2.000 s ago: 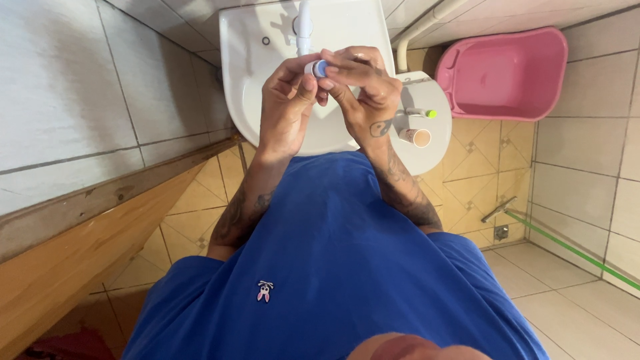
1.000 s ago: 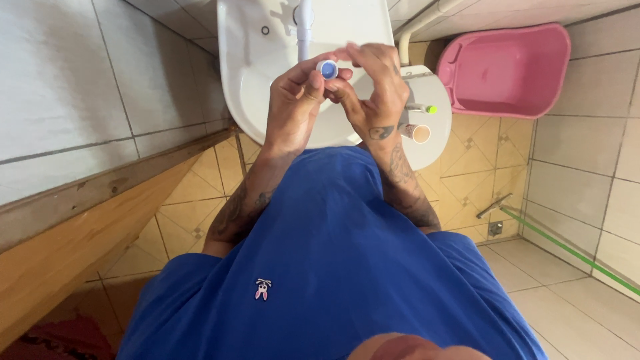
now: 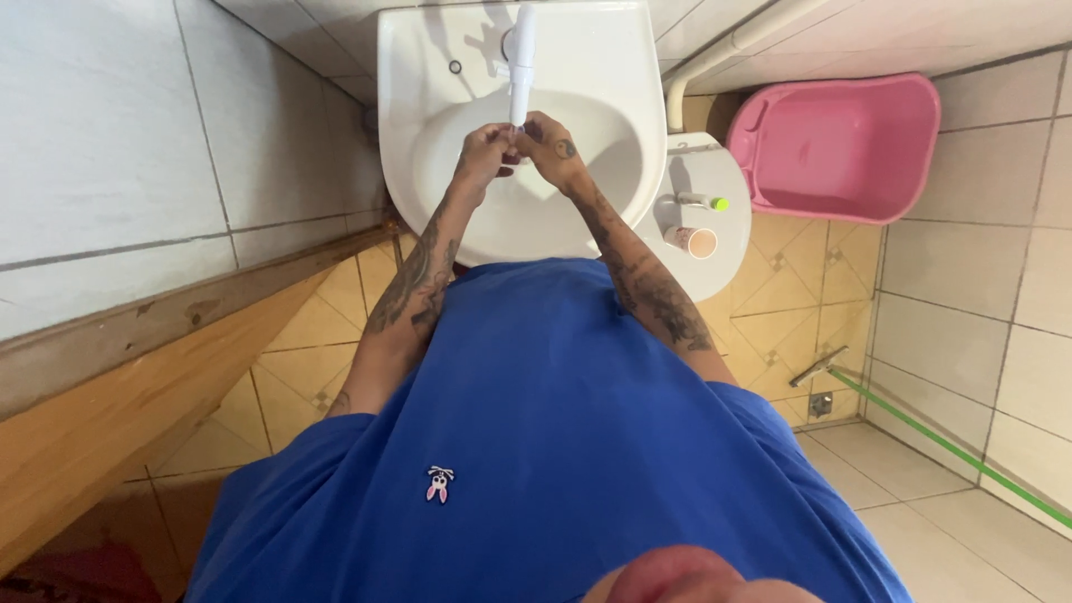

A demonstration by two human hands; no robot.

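Both hands are over the basin of a white ceramic sink (image 3: 519,226), right under the spout of a white plastic faucet (image 3: 523,67). My left hand (image 3: 486,157) has its fingertips closed on a small object at the spout's end, and my right hand (image 3: 548,151) grips at the same spot from the other side. Fingers hide most of the small object; only a pale, slightly bluish bit (image 3: 518,132) shows between them.
Right of the sink, a round white stool top (image 3: 720,180) bears a paper cup (image 3: 702,244) and a white tube with a green cap (image 3: 718,203). Beyond are a pink plastic tub (image 3: 854,151) and a floor squeegee (image 3: 819,366) with a green handle. A wooden door edge (image 3: 167,352) runs at left.
Both hands have moved from in front of the sink to the faucet's spout. The small round blue-and-white piece seen in the fingers earlier is now mostly hidden.
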